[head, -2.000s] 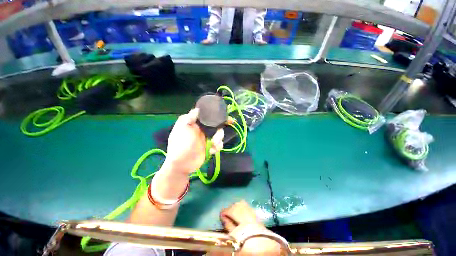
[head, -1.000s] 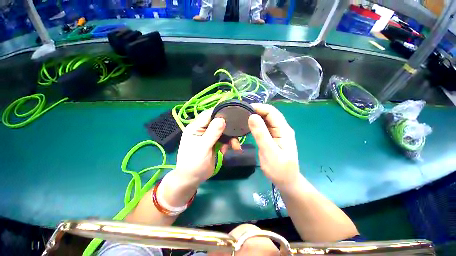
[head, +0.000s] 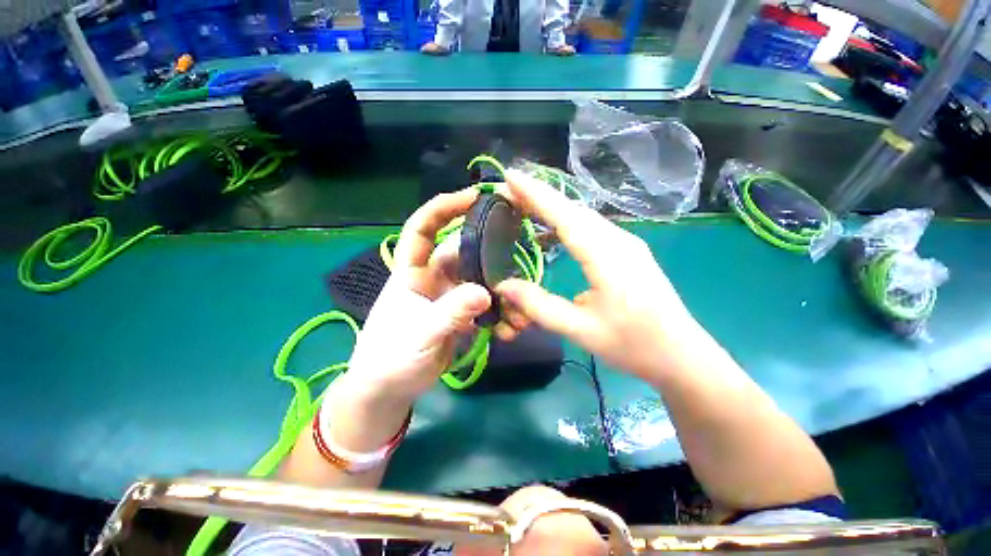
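The round black part [head: 497, 244] is held between my two hands above the bench, turned partly edge-on. My left hand [head: 418, 299] grips its left rim. My right hand [head: 592, 277] grips its right side, fingers at the top and thumb low. The green cable [head: 296, 407] loops on the bench at the left and shows behind my hands. A black box unit [head: 522, 364] lies below my hands, and a perforated black box [head: 359, 280] lies behind my left hand. A thin black lead [head: 601, 396] runs to the bench's front edge.
A green coil [head: 67, 255] lies at far left. More green cables [head: 196, 163] and black units [head: 310, 114] lie on the dark conveyor. Bagged cables [head: 777, 212] lie at right beside an empty clear bag [head: 636, 163]. A metal post [head: 880, 163] stands at right. A person [head: 500, 27] stands opposite.
My left hand held the part alone at first, then both hands held it face-up. Now it is tilted nearly on edge, with my right hand reaching over its top.
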